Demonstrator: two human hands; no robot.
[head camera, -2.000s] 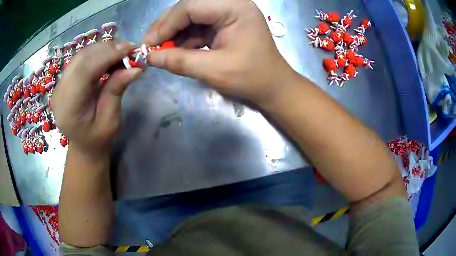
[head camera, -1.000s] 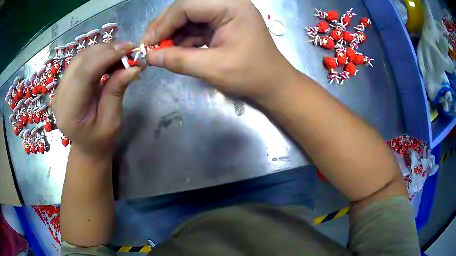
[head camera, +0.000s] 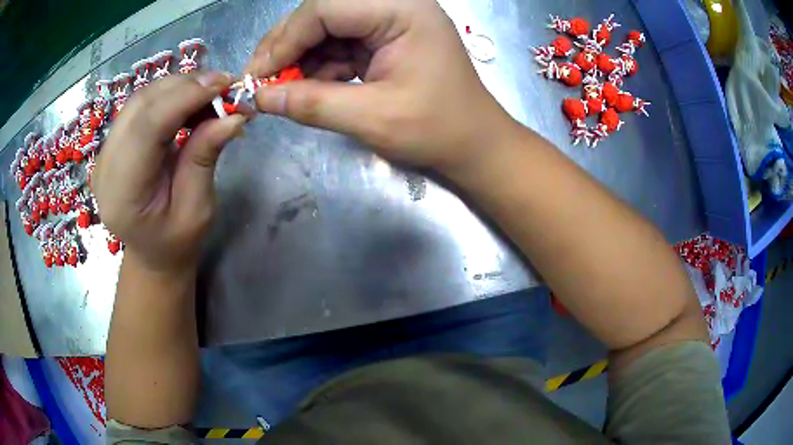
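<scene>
My left hand (head camera: 161, 165) and my right hand (head camera: 383, 83) meet at the upper left of the view, above the metal table. Both pinch small red-and-white pieces between thumb and forefinger. A red body part (head camera: 285, 76) shows at my right fingertips. A small white piece (head camera: 219, 106) with some red beside it shows at my left fingertips. The pieces touch or nearly touch; the fingers hide the exact joint. Rows of red-and-white figures (head camera: 61, 155) with white tops stand at the left, partly behind my left hand. Loose red body parts with white limbs (head camera: 593, 102) lie at the right.
A pale ring-like piece (head camera: 480, 47) lies on the metal table (head camera: 374, 261). A blue-violet bin (head camera: 726, 165) at the right holds white gloves (head camera: 755, 113) and yellow tape (head camera: 721, 33). Totes of red-and-white parts (head camera: 715, 269) stand at the lower right and lower left.
More of the red body part shows at my right fingertips, and the white piece at my left fingertips has tilted slightly. Both hands stay in nearly the same place.
</scene>
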